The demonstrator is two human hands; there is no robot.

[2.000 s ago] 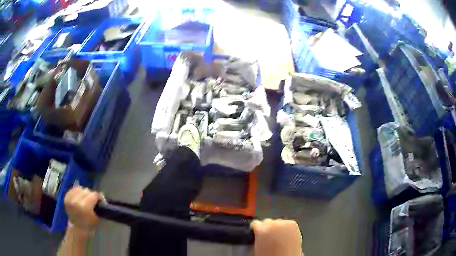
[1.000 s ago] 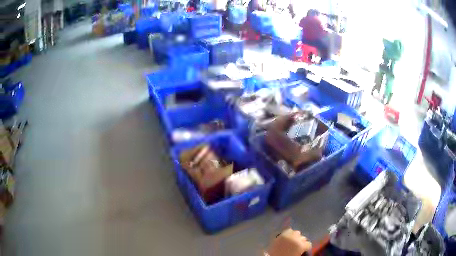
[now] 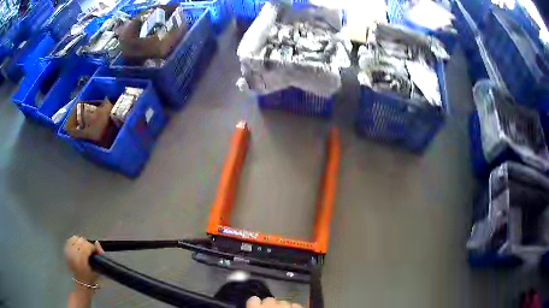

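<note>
My left hand [image 3: 83,260], with a thin bracelet at the wrist, is closed around the left end of the black push handle [image 3: 153,285]. My right hand [image 3: 272,302] is at the handle's right part and is cut off by the bottom edge. The forked hand truck has two orange prongs [image 3: 229,180] that point forward with nothing on them. A blue turnover crate [image 3: 301,101], lined with white paper and full of newspaper-wrapped parts, stands on the floor ahead of the prong tips. A second lined crate [image 3: 397,123] stands to its right.
Blue crates with cartons and loose pieces, one of them a solid-sided blue crate [image 3: 139,159], stand at the left. More paper-lined crates [image 3: 511,207] line the right side. Other crates fill the back. Grey floor [image 3: 385,222] shows around the truck.
The orange prongs now lie bare, and the paper-lined crate stands beyond their tips. The leg stretched to that crate is gone. The view swung over the left crates and came back.
</note>
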